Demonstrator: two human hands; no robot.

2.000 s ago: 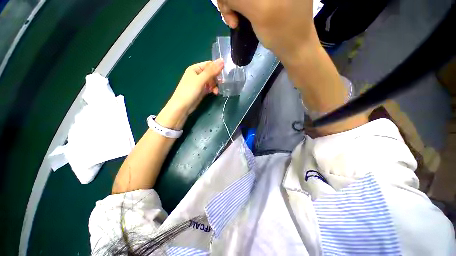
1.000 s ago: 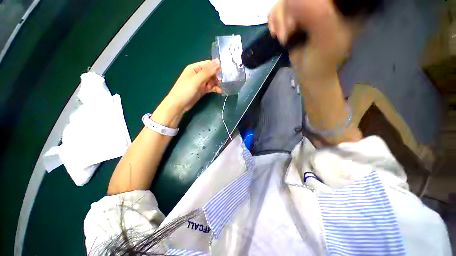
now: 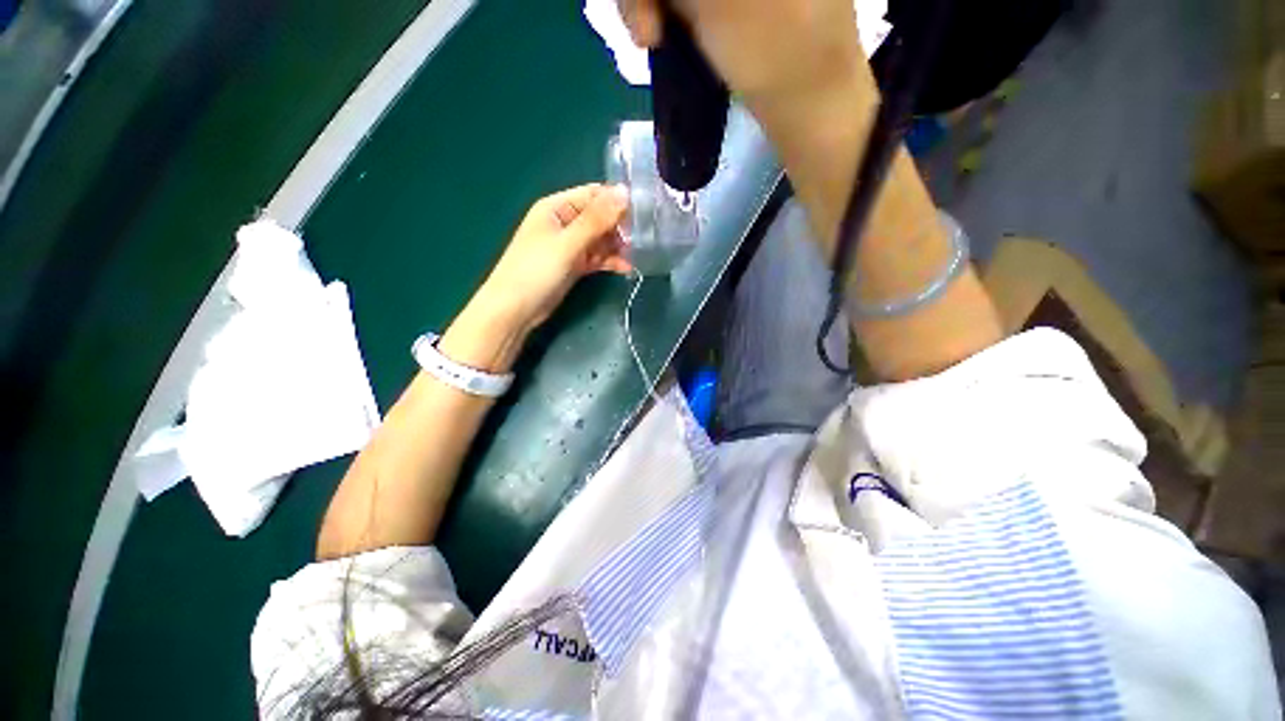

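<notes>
My left hand (image 3: 571, 247) holds a clear plastic housing (image 3: 660, 233) by its left side over the dark green bench surface. A thin white lead wire (image 3: 631, 331) trails from the housing's lower end towards my lap. My right hand (image 3: 768, 49), partly cut off by the top edge, grips a black electric screwdriver (image 3: 688, 134). The screwdriver points down at the housing and hides part of it. Its tip is at the housing's upper right part; whether it touches a screw I cannot tell.
White cloth or wrapping sheets (image 3: 275, 387) lie at left against the pale rail (image 3: 197, 317). More white material (image 3: 615, 35) shows at the top. A black cord (image 3: 863, 197) hangs by my right wrist. An open carton (image 3: 1057, 268) stands on the floor at right.
A second ago the screwdriver was to the right of the housing, blurred; now my right hand has brought it left, upright over the housing. The left hand has barely moved.
</notes>
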